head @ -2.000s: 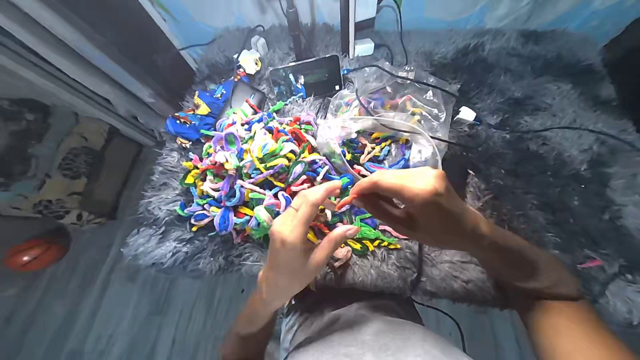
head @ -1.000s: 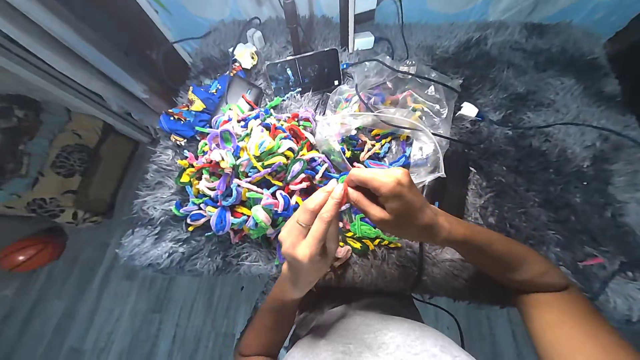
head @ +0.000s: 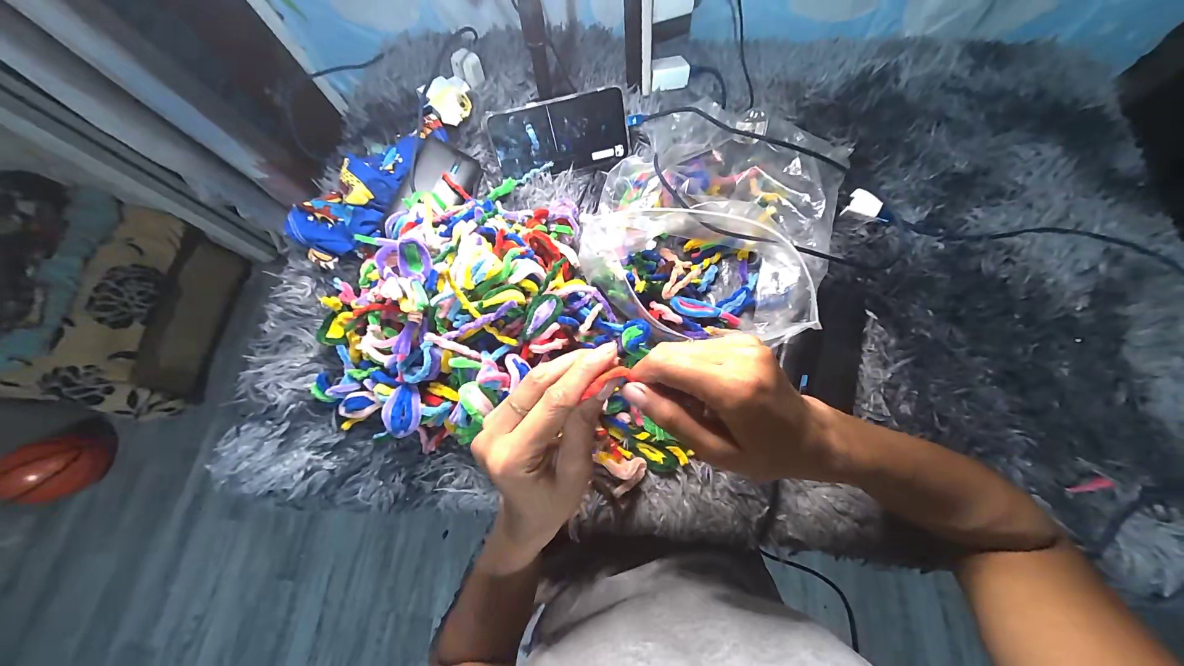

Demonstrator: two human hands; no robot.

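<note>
A short red-orange fuzzy strand [head: 609,379], like a pipe cleaner, is pinched between both hands in front of me. My left hand [head: 546,425] holds one end between thumb and fingers. The other end is in the fingertips of my right hand [head: 731,402]. Behind and left of them lies a large heap of multicoloured fuzzy strands [head: 462,314], many bent into loops or twisted together. A clear plastic bag [head: 795,296] with more strands inside lies open just beyond my right hand. My fingers hide part of the red-orange strand.
A smartphone [head: 560,129] lies behind the heap on the grey shaggy rug [head: 980,370]. Blue patterned cloth [head: 356,199] is at the left. A black cable [head: 1045,233] with a white plug [head: 865,205] crosses the right side. A basketball [head: 55,467] rests on the floor at the far left.
Two seconds ago the hands were farther apart with the left fingers spread; now the fingers of both are close together around the red-orange strand.
</note>
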